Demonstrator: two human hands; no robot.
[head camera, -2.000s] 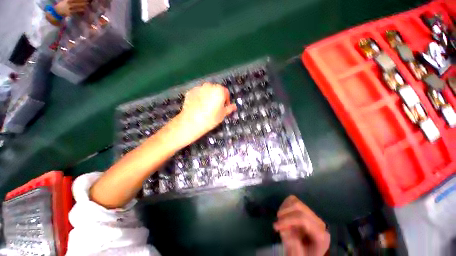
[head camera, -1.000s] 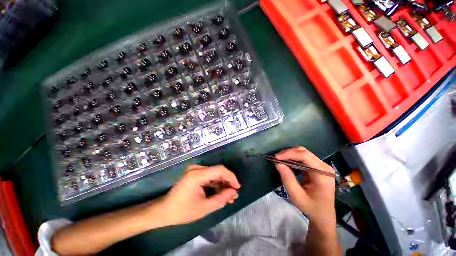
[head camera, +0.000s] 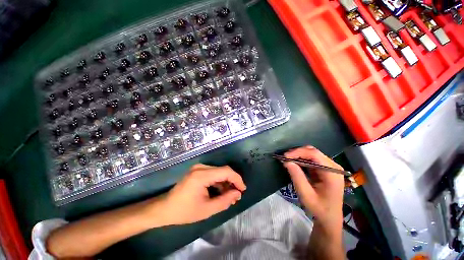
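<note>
My right hand holds dark tweezers, their tips pointing left at the edge of a scatter of tiny black parts on the green bench. My left hand is left of the scatter, with thumb and index fingertips pinched together. A small dark thing shows at those fingertips, mostly hidden, likely a small round unit. A clear blister tray filled with rows of dark round units lies beyond my left hand.
A red parts tray with metal-ended assemblies is at the upper right. An orange piece is by my right wrist. A red edge shows at lower left. A white surface is at right.
Since the oldest frame, my left hand has come back from over the blister tray to the near bench. Over the last second, the hands barely move and the tweezers stay by the black parts.
</note>
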